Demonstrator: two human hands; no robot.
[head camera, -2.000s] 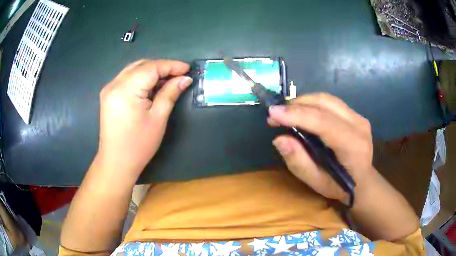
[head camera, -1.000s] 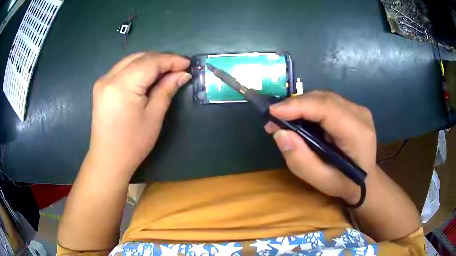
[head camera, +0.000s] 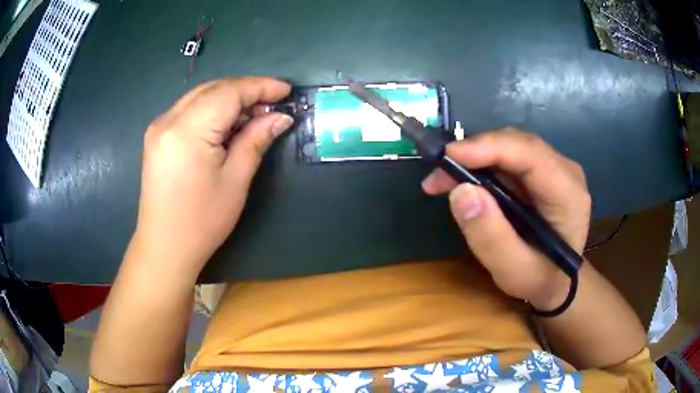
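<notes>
A phone board assembly (head camera: 335, 142) lies flat on the bench mat, its dark frame around a green board with a pale central rectangle. My right hand (head camera: 522, 207) holds the soldering iron (head camera: 499, 196) like a pen; its metal tip is over the board's upper edge, left of centre. I cannot tell whether the tip touches. My left hand (head camera: 199, 157) is at the frame's left end, with a small dark part, apparently wired, between thumb and forefinger; the fingers hide most of it. A loose small wired speaker or receiver (head camera: 190, 48) with thin leads lies at the upper left.
A white component tray (head camera: 47, 84) with rows of dark slots lies at the far left. A solder-spattered plate (head camera: 625, 34) with dark objects is at the upper right. The iron's black cord (head camera: 564, 307) loops under my right hand. The dark green mat's front edge curves near my body.
The iron tip has moved from the frame's left end towards the upper right, with my right hand shifting right. The small part between my left fingertips now shows more clearly.
</notes>
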